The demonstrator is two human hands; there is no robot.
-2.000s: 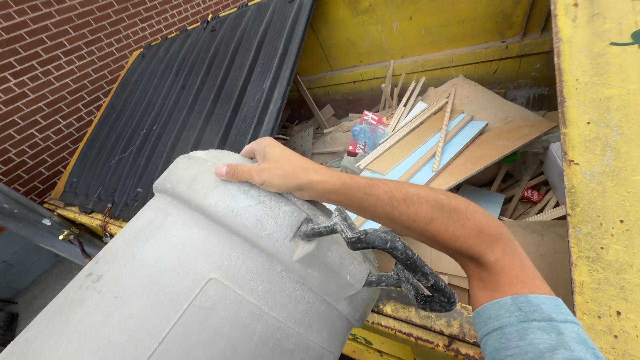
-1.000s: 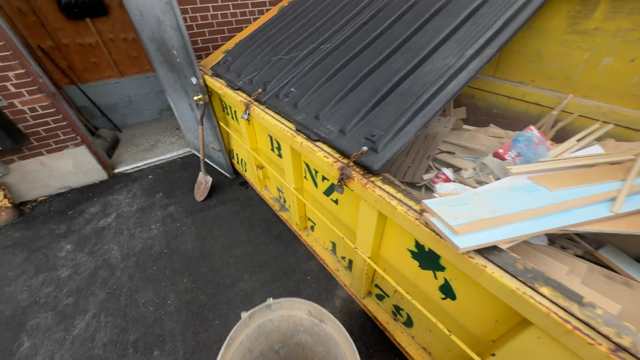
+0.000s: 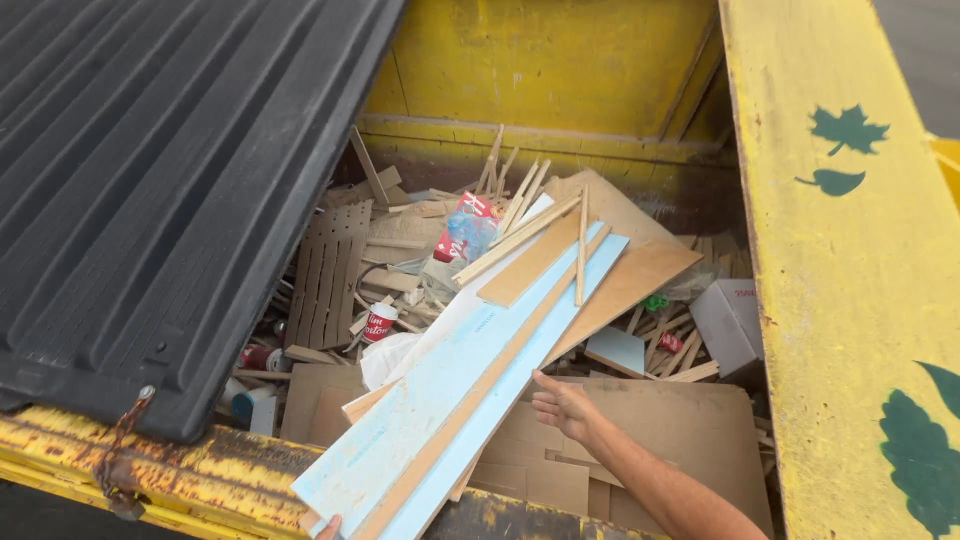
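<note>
Light blue-faced boards (image 3: 457,360) lie slanted over the front rim of a yellow metal dumpster, with a narrow brown wood strip (image 3: 480,375) along them. My left hand (image 3: 328,529) shows only as fingertips at the boards' lower left end; whether it grips them I cannot tell. My right hand (image 3: 562,405) is at the boards' right edge, fingers extended and apart, holding nothing. Thin wood strips (image 3: 517,236) and a brown panel (image 3: 630,285) lie by the boards' upper end.
A black ribbed lid (image 3: 187,172) covers the left side. The rusty front rim (image 3: 225,480) has a chain (image 3: 120,480) hanging from it. Inside are a red paper cup (image 3: 380,322), a white box (image 3: 727,322), cardboard (image 3: 675,427) and scrap wood. A yellow wall (image 3: 847,262) rises at right.
The grey bin my right hand touched two seconds ago, seen standing on the asphalt one second ago, is out of view. Both hands are now at the blue boards. The view has swung back over the dumpster.
</note>
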